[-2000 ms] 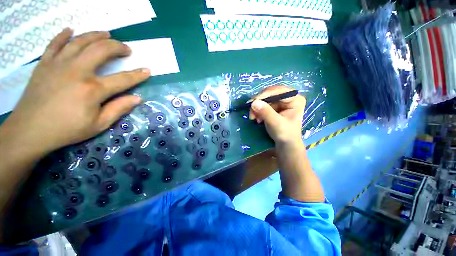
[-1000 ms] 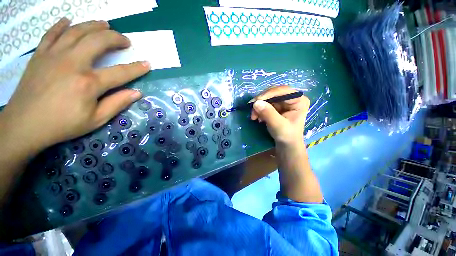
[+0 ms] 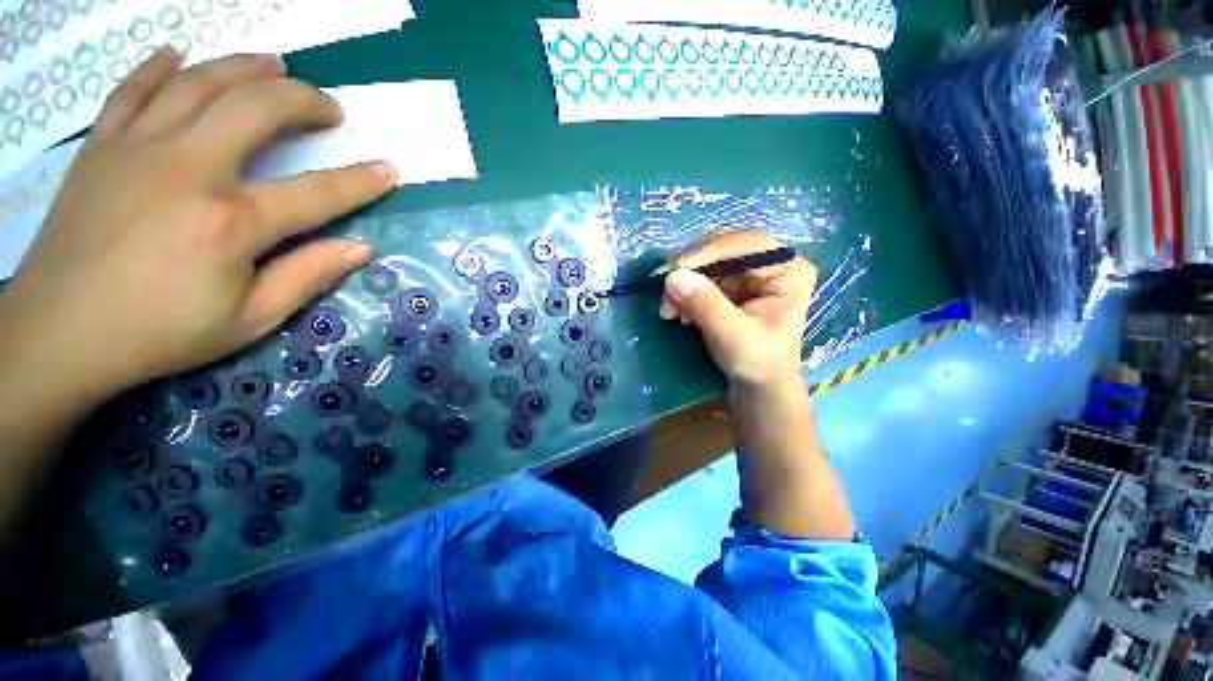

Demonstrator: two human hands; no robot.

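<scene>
A clear glossy tray (image 3: pixel 466 359) with rows of small round dark parts lies on the green bench. My right hand (image 3: pixel 748 299) holds thin black tweezers (image 3: pixel 745 261). Their tip points left and is at a small part with a yellowish ring (image 3: pixel 589 303) near the tray's upper right rows; whether it touches cannot be told. My left hand (image 3: pixel 213 220) lies spread, palm down, over the tray's upper left edge and a white strip (image 3: pixel 412 131). My left thumb and index fingertip rest apart, on the tray and on the strip. The surface under the left palm is hidden.
White strips with teal rings (image 3: pixel 718 73) lie at the back. Sheets with faint grey rings (image 3: pixel 80 80) lie at the back left. A thick pile of bluish clear trays (image 3: pixel 998 186) stands at the right bench end. Beyond the bench edge is a blue floor with yellow-black tape (image 3: pixel 885 357).
Compared with two seconds ago, the view has shifted slightly, so the strips sit a little higher. The tweezers' tip stays at the same ringed part. Both hands keep nearly the same pose.
</scene>
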